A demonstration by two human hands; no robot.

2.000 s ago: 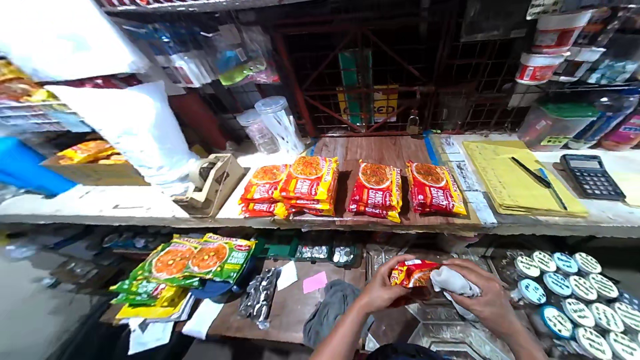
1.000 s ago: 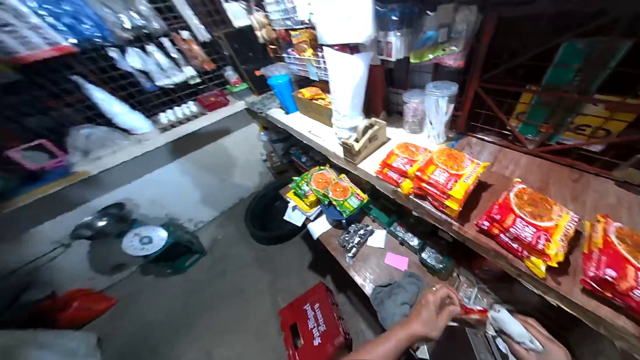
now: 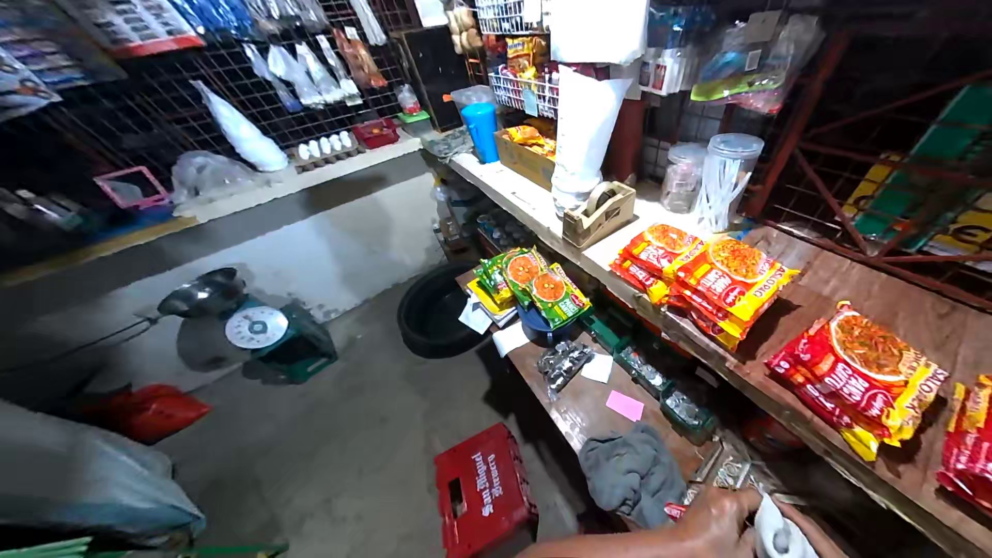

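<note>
At the bottom right, my left hand has curled fingers, and a small piece of red packet shows beside it. My right hand, mostly cut off by the frame edge, holds a white cloth. Left of my hands lies a crumpled grey cloth on the lower wooden table. Red and yellow noodle packets lie in stacks on the counter above, with another stack nearer my hands. Green noodle packets rest at the table's far end.
A tape dispenser and plastic jars stand on the counter. A pink paper and a bag of dark small items lie on the table. On the floor are a red crate, a black tub and a green weighing scale.
The view has swung far to the left. The red packet, plainly held between my hands two seconds ago, is now mostly hidden. The white cloth is still at my right hand.
</note>
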